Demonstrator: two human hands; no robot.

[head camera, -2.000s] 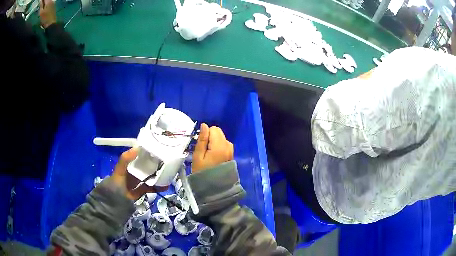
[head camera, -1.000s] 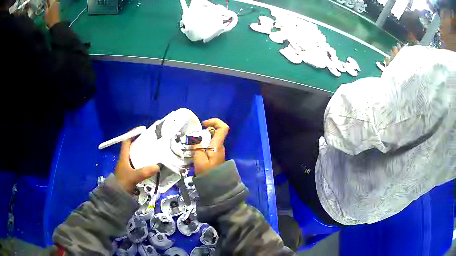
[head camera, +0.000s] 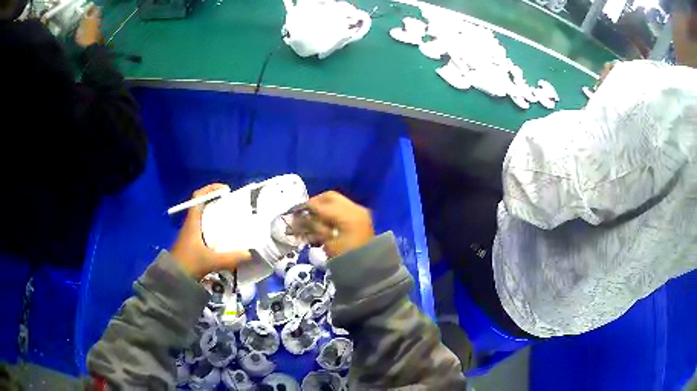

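Note:
A white camera body [head camera: 238,221] is held over the blue bin, tilted, with one white antenna [head camera: 197,200] sticking out to the left. My left hand [head camera: 200,240] grips the body's left side, thumb along its lower edge. My right hand [head camera: 340,223] is at the round opening on the body's right side, fingers pinched around small dark parts or wires [head camera: 296,221]; they are blurred and partly hidden by the fingers. Several white camera heads [head camera: 302,334] lie heaped in the bin below my hands.
The blue bin [head camera: 419,229] surrounds my hands. On the green bench [head camera: 206,57] ahead lie a white camera unit [head camera: 322,29] and a pile of flat white covers [head camera: 478,57]. A person in a white cap [head camera: 588,198] sits close on the right; a dark sleeve [head camera: 111,122] is at left.
The body has turned from its wire side facing up to lying tilted, opening to the right. My right hand has shifted from its edge to over the opening. The view has shifted slightly.

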